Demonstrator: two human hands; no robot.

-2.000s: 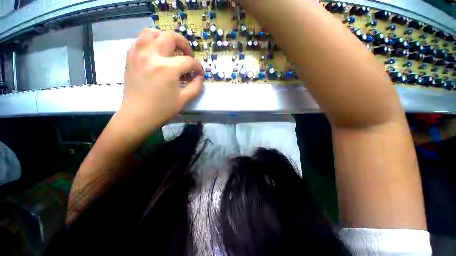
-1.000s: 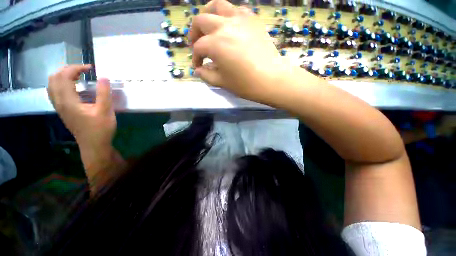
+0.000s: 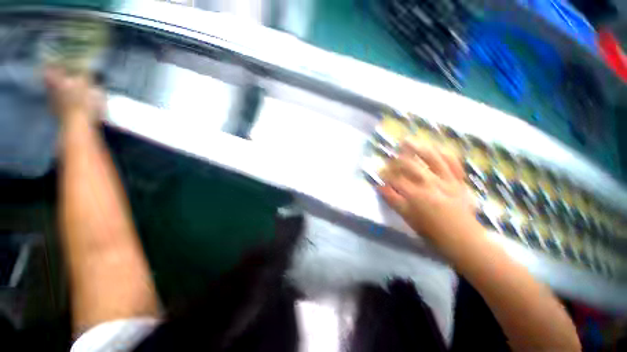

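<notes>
The view is blurred by motion. The tan circuit board panels (image 3: 505,168), dotted with dark parts, lie in a row between the conveyor rails at the right. My right hand (image 3: 430,189) is over the left end of this row, its fingers bent down at the board. Its fingertips are too blurred to show whether they hold anything. My left hand (image 3: 75,96) is stretched out to the far left, at the near edge of a separate tan-green board (image 3: 74,45). Blur hides whether its fingers grip that board.
The near conveyor rail (image 3: 206,152) runs across the view, with a dark crosspiece (image 3: 246,110) between the rails. On the green shelf beyond lie a black heap (image 3: 430,31), a blue heap (image 3: 498,58) and a darker heap (image 3: 584,96). A red bin edge (image 3: 612,53) shows.
The view has swung, so the rails slant and the shelf heaps show. My left hand has moved from the near rail out to the far-left board. My right hand stays at the row's left end.
</notes>
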